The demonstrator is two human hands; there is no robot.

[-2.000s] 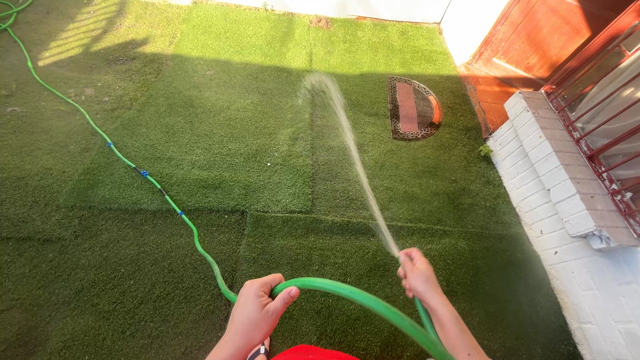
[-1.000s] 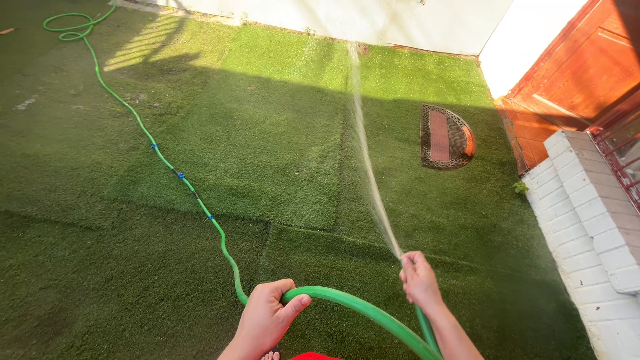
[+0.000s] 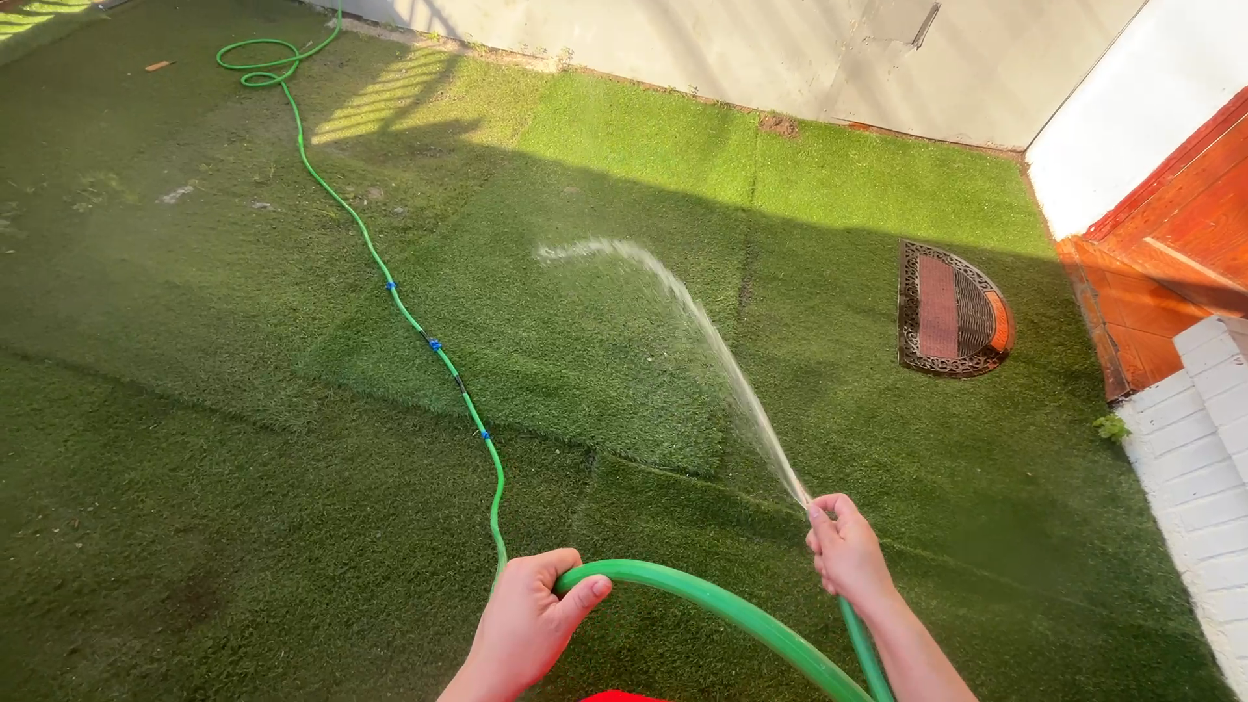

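My left hand (image 3: 534, 616) is closed around a green garden hose (image 3: 726, 600) at the bottom centre. From there the hose bows over to the right and leaves the lower edge of the view. To the right, my right hand (image 3: 848, 551) grips the hose near its end, with the thumb at the opening, which the fingers mostly hide. A jet of water (image 3: 726, 361) sprays from it up and to the left, over artificial turf (image 3: 624, 390). Beyond my left hand the hose runs across the turf, with blue ties (image 3: 435, 344) and dark patches on it.
Loops of the hose (image 3: 263, 60) lie at the far left. A half-round doormat (image 3: 951, 312) lies on the right of the turf. Past it are an orange-brown tiled step (image 3: 1131, 322) and white brickwork (image 3: 1185, 487). A pale wall (image 3: 741, 54) runs along the back.
The water jet has swung; a second ago it went straight up toward the back wall, now it bends to the left over the turf. Both hands keep their hold. The view has shifted somewhat.
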